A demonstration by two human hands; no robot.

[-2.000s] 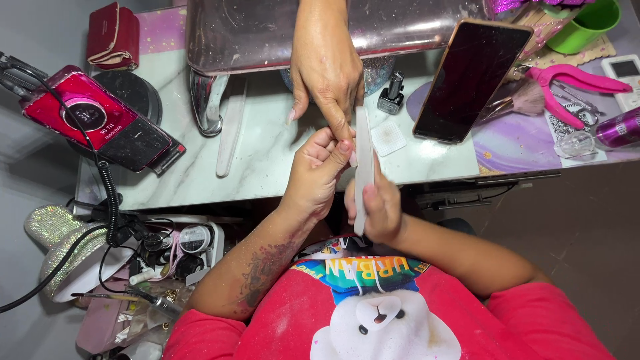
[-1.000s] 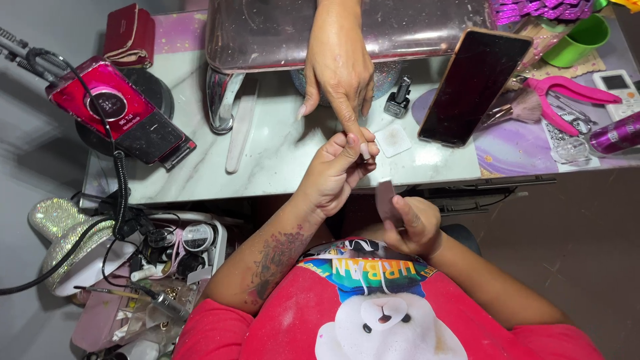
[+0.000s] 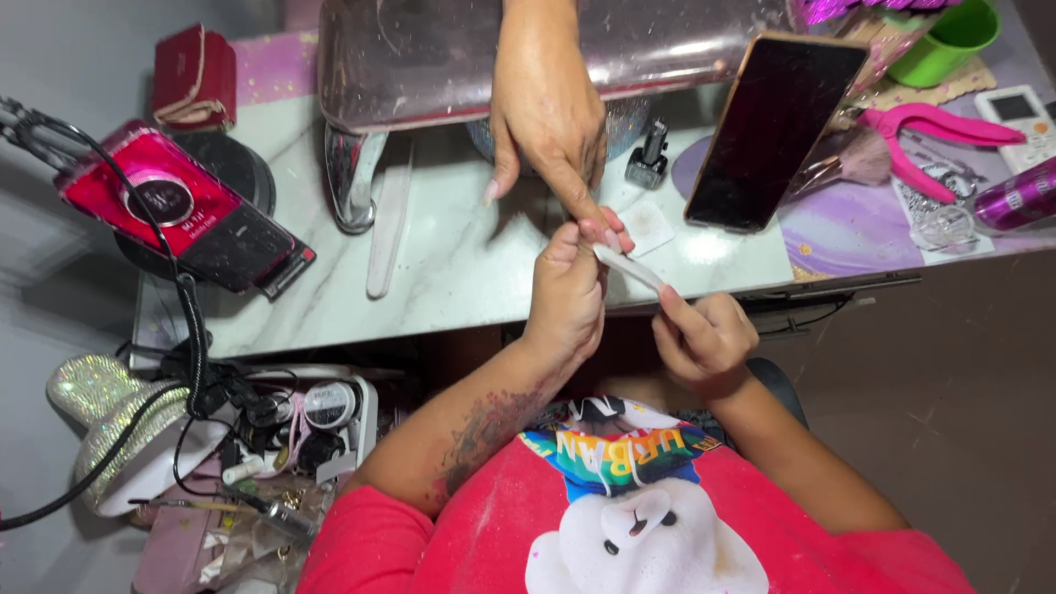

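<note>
My left hand (image 3: 571, 285) grips a fingertip of another person's hand (image 3: 549, 107), which reaches down from the top over a padded armrest (image 3: 445, 66). In my right hand (image 3: 705, 334) is a pale nail file (image 3: 629, 268), pinched at its lower end. The file's upper end lies at the held fingertip; whether it touches the nail I cannot tell. Under and beside the fingers is a small white square pad (image 3: 649, 229) on the marble-patterned tabletop (image 3: 462, 272). A second nail file (image 3: 390, 223) lies left of the hands, near the armrest's metal leg (image 3: 351, 177).
A smartphone (image 3: 771, 132) leans behind the pad, near a small black bottle (image 3: 649, 157). Pink pliers (image 3: 916, 140), a makeup brush (image 3: 858, 161) and a green cup (image 3: 949, 41) stand right. At left are a red nail drill unit (image 3: 165, 198), its cord and a red wallet (image 3: 194, 78).
My right hand, lower and apart from the fingers one second ago, has come up with the file to the held fingertip. The file is now slanted. My left hand keeps its hold.
</note>
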